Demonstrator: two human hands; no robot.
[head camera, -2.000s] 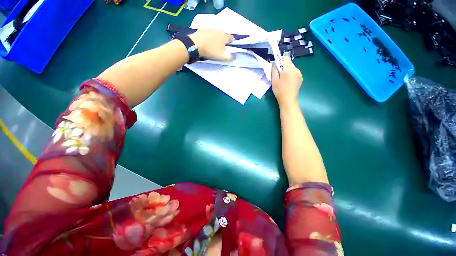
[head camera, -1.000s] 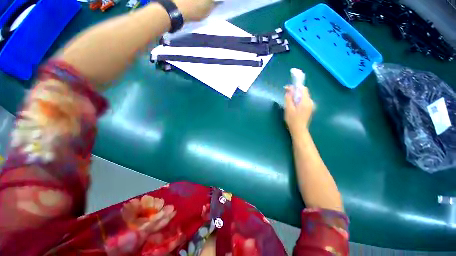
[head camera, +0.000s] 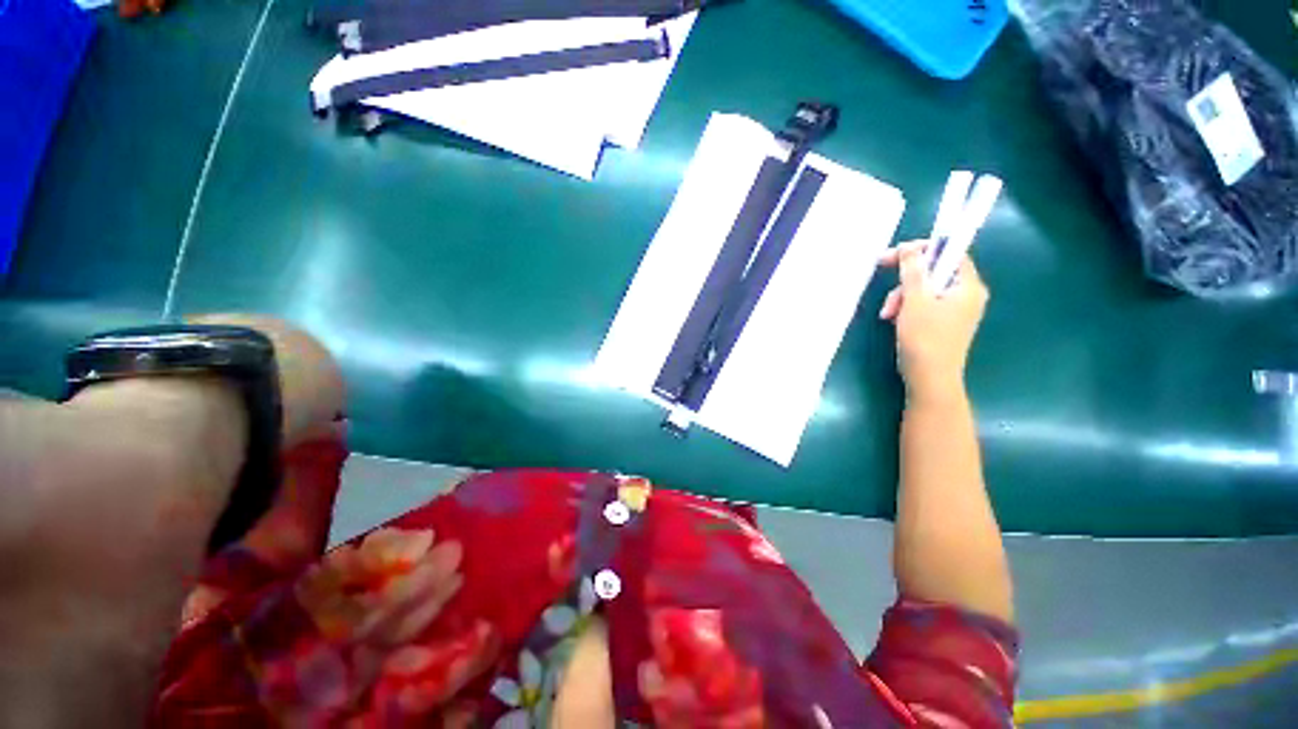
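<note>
Flat black harnesses (head camera: 740, 285) lie side by side on a white paper sheet (head camera: 829, 335) in front of me, with small connectors at their ends. My right hand (head camera: 940, 306) is at the right of this sheet and holds a slim white item (head camera: 962, 228) that shows as two pale strips. My left hand (head camera: 292, 373) is close to the camera at the lower left, beside the dark wristband. Its fingers are mostly hidden, so I cannot tell if it holds anything.
More flat harnesses (head camera: 513, 64) lie on white paper (head camera: 548, 121) at the upper left. A light blue tray (head camera: 932, 43) is cut off by the top edge. A clear bag with a dark mass (head camera: 1153, 157) lies upper right. A deep blue bin (head camera: 36, 114) stands far left.
A separate paper sheet with flat harnesses now lies in front of me. My left arm has come back close to the camera. My right hand has moved right with the white item. The view has shifted.
</note>
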